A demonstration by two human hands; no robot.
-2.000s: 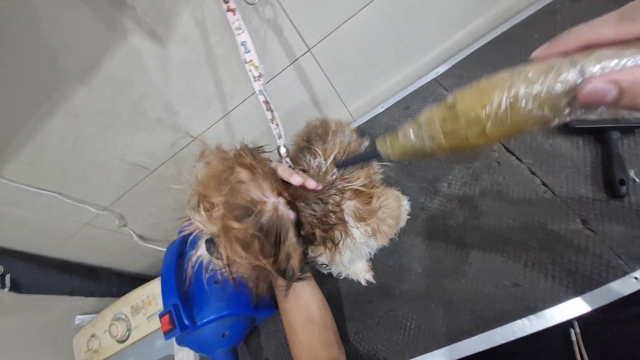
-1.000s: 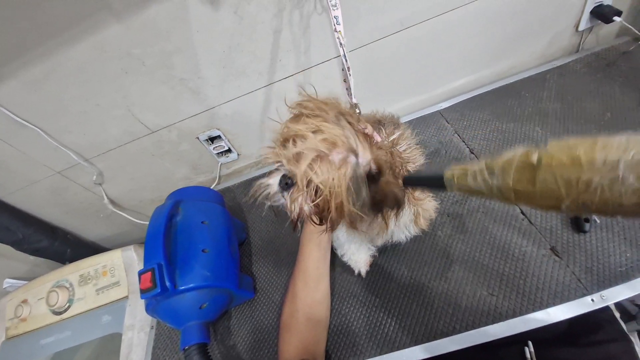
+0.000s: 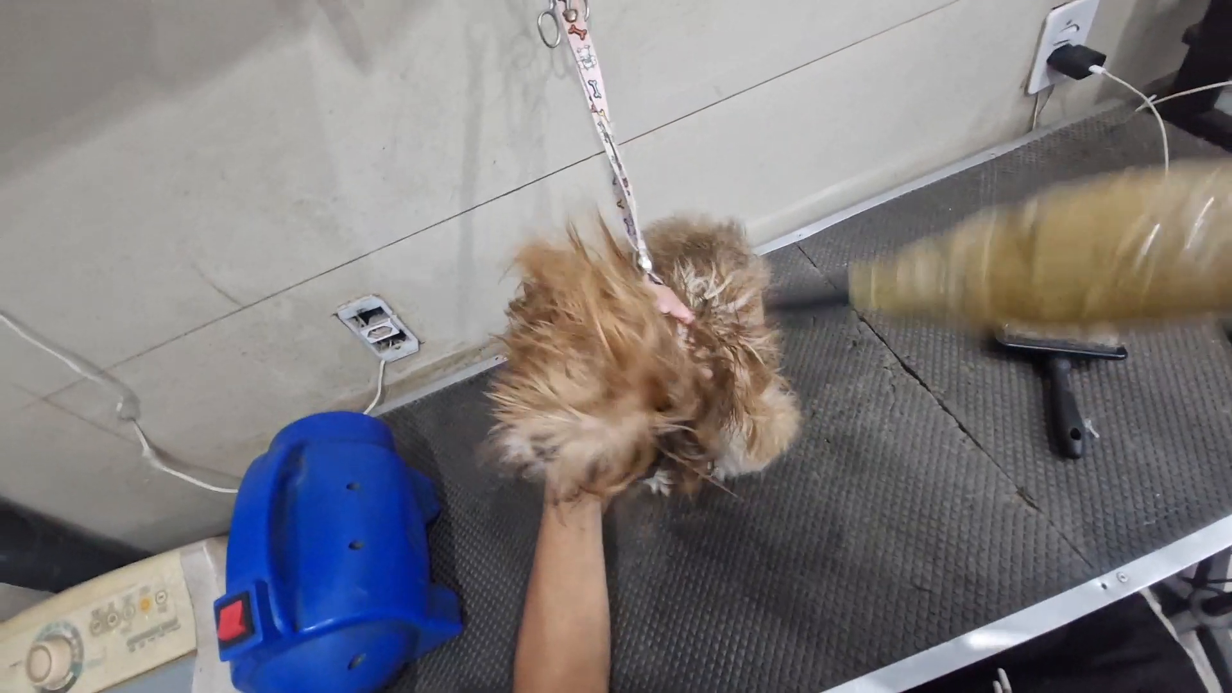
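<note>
A small brown and white long-haired dog [image 3: 616, 375] is on a black textured rubber table top, its fur blown about and its face hidden. My left forearm reaches up from the bottom edge under the dog's head; of my left hand [image 3: 674, 304], only fingertips show at the dog's neck, the rest covered by fur. A patterned leash [image 3: 606, 135] runs up from the neck. From the right, a dryer hose wrapped in yellowish plastic [image 3: 1039, 250], blurred, points its black nozzle [image 3: 808, 296] at the dog's back. My right hand is outside the view.
A blue pet dryer [image 3: 332, 549] with a red switch stands left of the dog, beside a washing machine's control panel [image 3: 106, 616]. On the right lies a slicker brush [image 3: 1064, 395]. The tiled wall carries two outlets [image 3: 378, 327] and cords. A metal edge [image 3: 1088, 597] borders the table.
My right hand, on the hose two seconds ago, is out of view. The dog's head has turned so the eye seen one second ago is hidden. The hose still points at the dog.
</note>
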